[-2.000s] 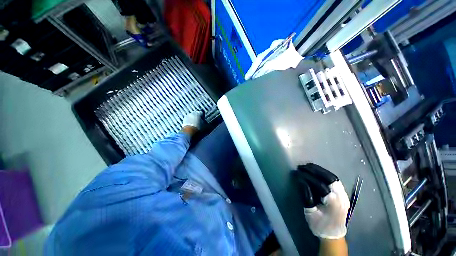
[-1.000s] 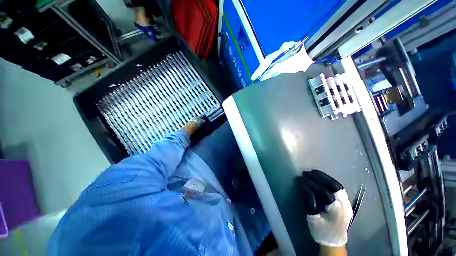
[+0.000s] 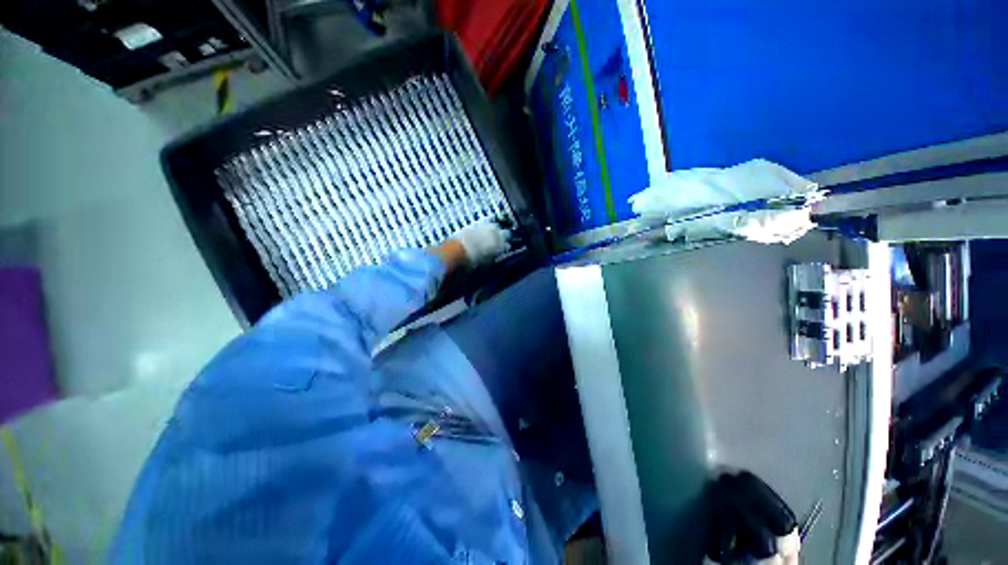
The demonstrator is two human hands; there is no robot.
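Observation:
My left hand, in a white glove with dark fingertips, reaches down to the right-hand end of the silvery rows in the large black tray. Its fingertips blend with the dark tray edge, so I cannot tell whether it grips anything. My right hand rests on the grey-green bench, cut off by the bottom edge. Its glove is white with black, curled fingers; whatever is under them is hidden. Thin dark tweezers lie beside it. A comb-like group of silvery parts stands near the pale rail.
A crumpled white cloth lies at the bench corner by the blue panel. Machine fixtures sit behind the pale rail. Red panels or bins, a dark rack and a purple bin surround the tray.
The view has turned, bringing the bench corner and cloth lower and my right hand to the bottom edge. My left hand stays at the tray's right-hand end.

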